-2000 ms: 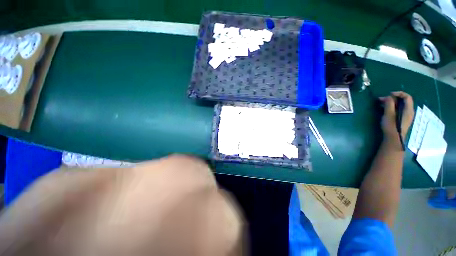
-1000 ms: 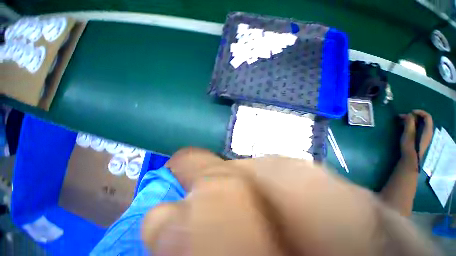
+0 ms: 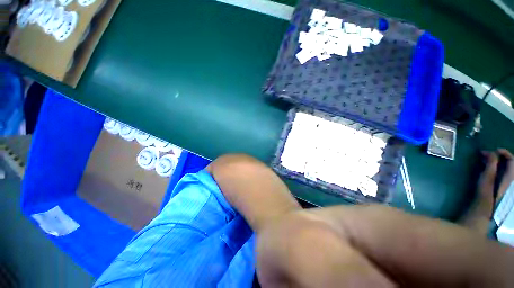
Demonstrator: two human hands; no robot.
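My left hand (image 3: pixel 315 247) is large and blurred close to the camera at the bottom centre and right; its fingers and anything in them cannot be made out. My right hand (image 3: pixel 489 183) is at the right edge over the bench, partly cut off, around a dark pen-like soldering iron (image 3: pixel 501 177). The lower tray (image 3: pixel 395 169) is densely covered with small white boards (image 3: pixel 332 152). The upper tray (image 3: pixel 349 84) holds a loose heap of white boards (image 3: pixel 329 39) towards its left end.
The blue tote (image 3: pixel 56 146) at lower left holds white housings (image 3: pixel 147 158) on cardboard (image 3: pixel 115 174). More housings sit on a cardboard sheet (image 3: pixel 70 56) at the upper left. Thin white sticks (image 3: pixel 407 183), a square dish (image 3: pixel 441 140), a black stand (image 3: pixel 455 101) and white sheets (image 3: pixel 505 211) are at right.
The view has turned left, so the bench items sit further right. The blue tote has come into view. My left hand has shifted right in the picture, and my right hand still grips the iron.
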